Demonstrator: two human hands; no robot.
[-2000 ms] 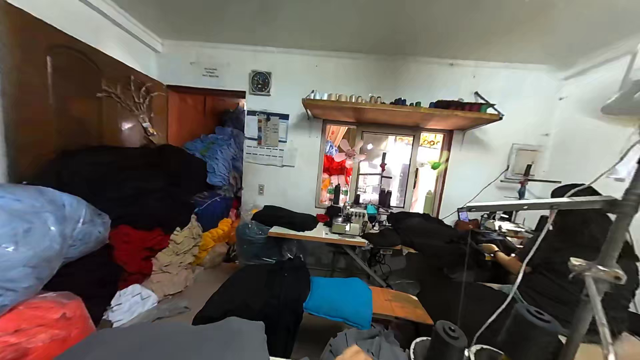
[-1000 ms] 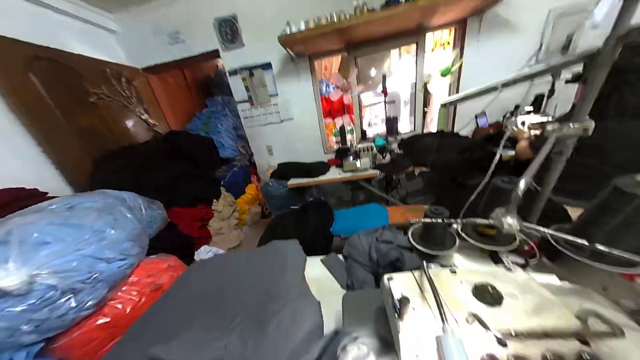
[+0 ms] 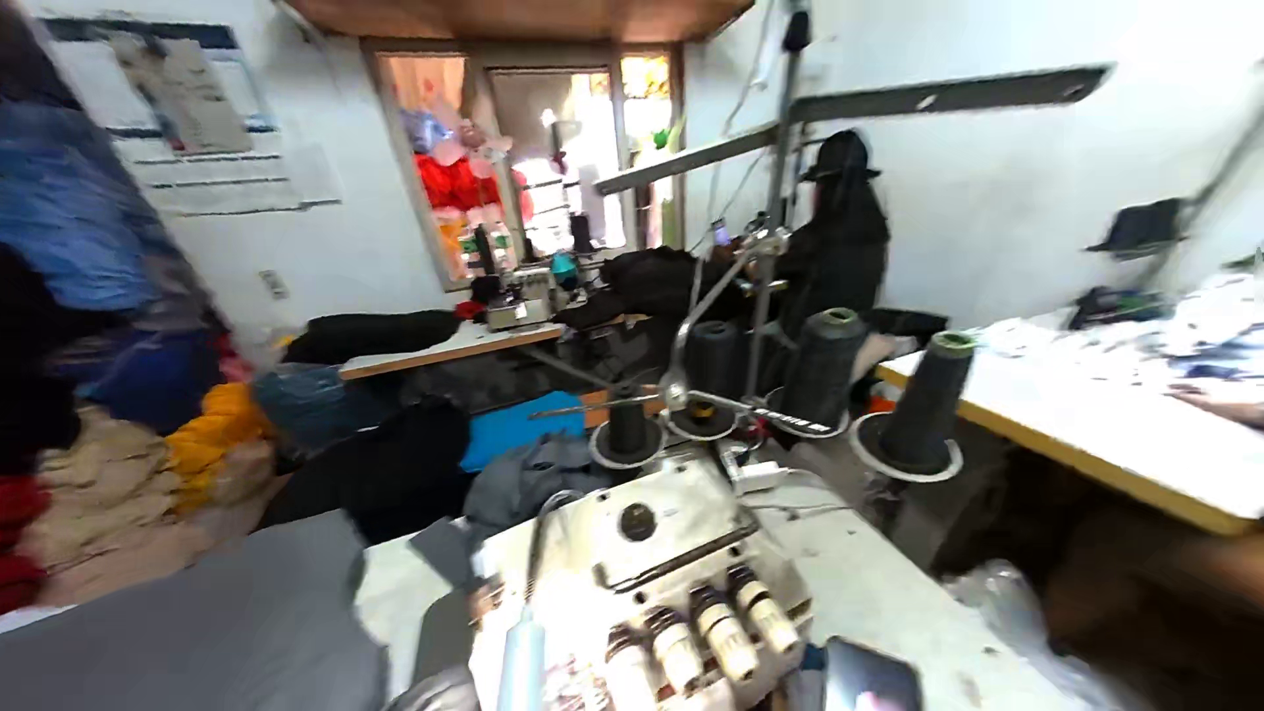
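Neither of my hands can be made out for certain; a blurred brownish shape at the lower right edge is too unclear to name. An overlock sewing machine (image 3: 642,563) fills the lower middle, with several tension dials (image 3: 716,632) on its front and a pale blue lamp (image 3: 521,657) at its left. Grey fabric (image 3: 207,632) lies left of the machine. Behind it, dark thread cones (image 3: 825,365) stand on a metal thread stand (image 3: 765,296). A smartphone (image 3: 869,679) rests on the white machine table (image 3: 879,583) at the bottom.
A person in black (image 3: 839,237) sits near the far wall. At the right is a white table (image 3: 1106,425) with a yellow edge, bearing pale cloth. Fabric heaps (image 3: 109,484) line the left. Another sewing machine (image 3: 518,301) stands below the window. Clear plastic (image 3: 1017,612) hangs beside the near table.
The view has swung right and down towards the near overlock machine. The smartphone and the white table at the right have come into view.
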